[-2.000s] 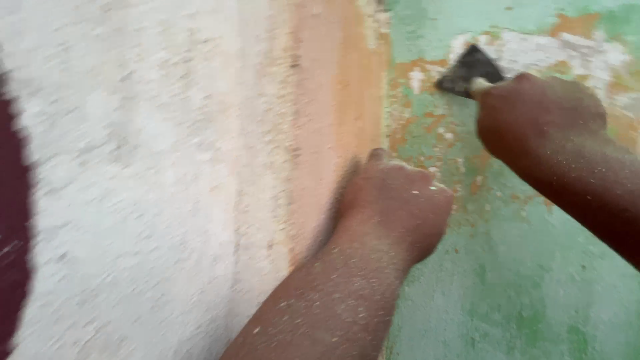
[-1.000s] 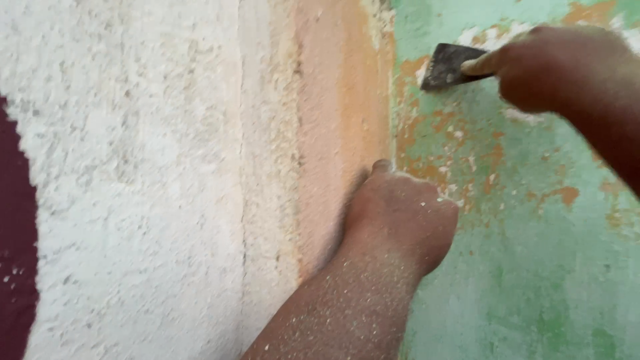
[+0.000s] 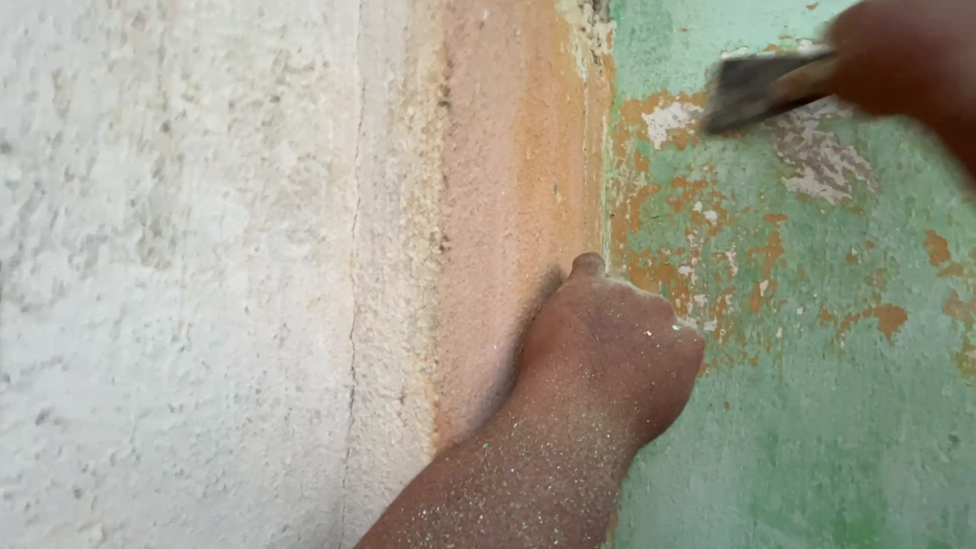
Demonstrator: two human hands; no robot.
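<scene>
At the upper right, my right hand [image 3: 892, 61], blurred, grips a flat metal paint scraper [image 3: 743, 91], its blade against or close to the green painted wall [image 3: 778, 442]. Orange and white patches show around the blade where paint is gone. My left hand [image 3: 618, 343] rests at the corner between the green wall and the orange-pink painted strip [image 3: 496, 191]. It is curled, its thumb side up, and its fingertips are hidden, so whether it holds anything does not show. Flecks of paint dust cover the left hand and forearm.
A rough white wall [image 3: 191, 267] fills the left side, with a thin vertical crack [image 3: 353, 335] near the pink strip. At the top, the corner edge [image 3: 598, 30] is chipped and dark.
The right hand and scraper have moved about over the upper green wall, and a larger pale patch now shows beside the blade. The left hand has stayed at the corner.
</scene>
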